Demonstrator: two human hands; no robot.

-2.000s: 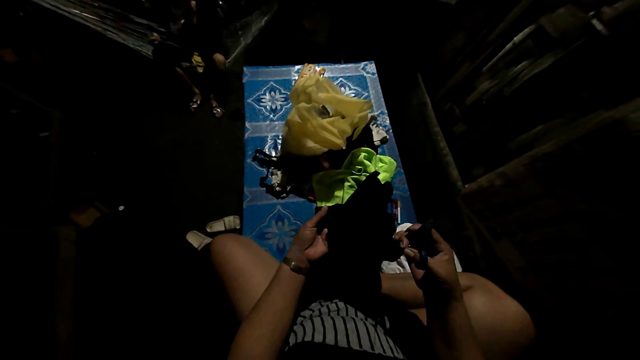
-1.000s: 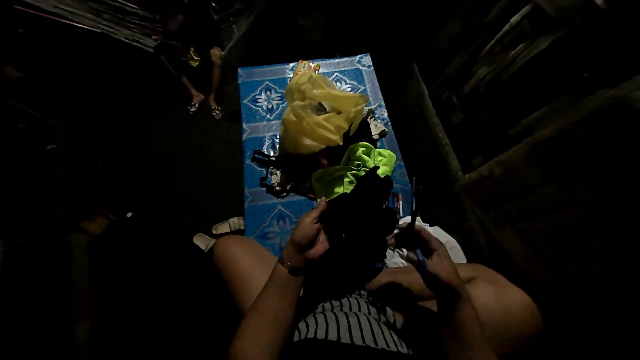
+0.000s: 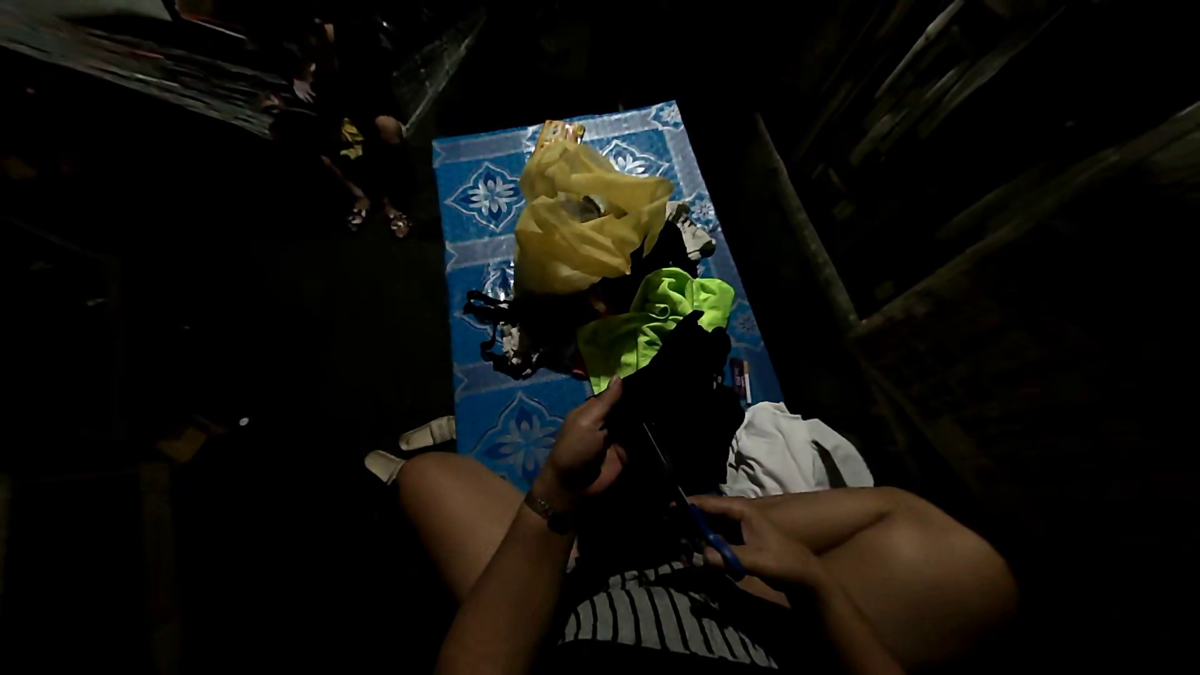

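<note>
My left hand (image 3: 586, 445), with a watch or bracelet on its wrist, grips the edge of a black cloth (image 3: 689, 403) that lies over my lap and onto the table. In my right hand (image 3: 755, 539) is a pair of blue-handled scissors (image 3: 714, 539), its blades pointing up and left against the black cloth. Beyond the cloth lies a bright green fabric piece (image 3: 623, 347). A yellow plastic bag (image 3: 581, 230) sits farther up the table. Dark fabric hides where the blade tips end.
A low table with a blue patterned cover (image 3: 483, 248) stands before me. White cloth (image 3: 792, 455) lies by my right knee. Dark straps (image 3: 506, 342) and a small box (image 3: 560, 133) are on the table. Slippers (image 3: 427, 433) are at left; another person's feet (image 3: 375, 217) show at upper left.
My right hand has moved lower and to the left, bringing the scissors over the black cloth; a second ago they pointed upward at its right side. The left hand keeps its grip.
</note>
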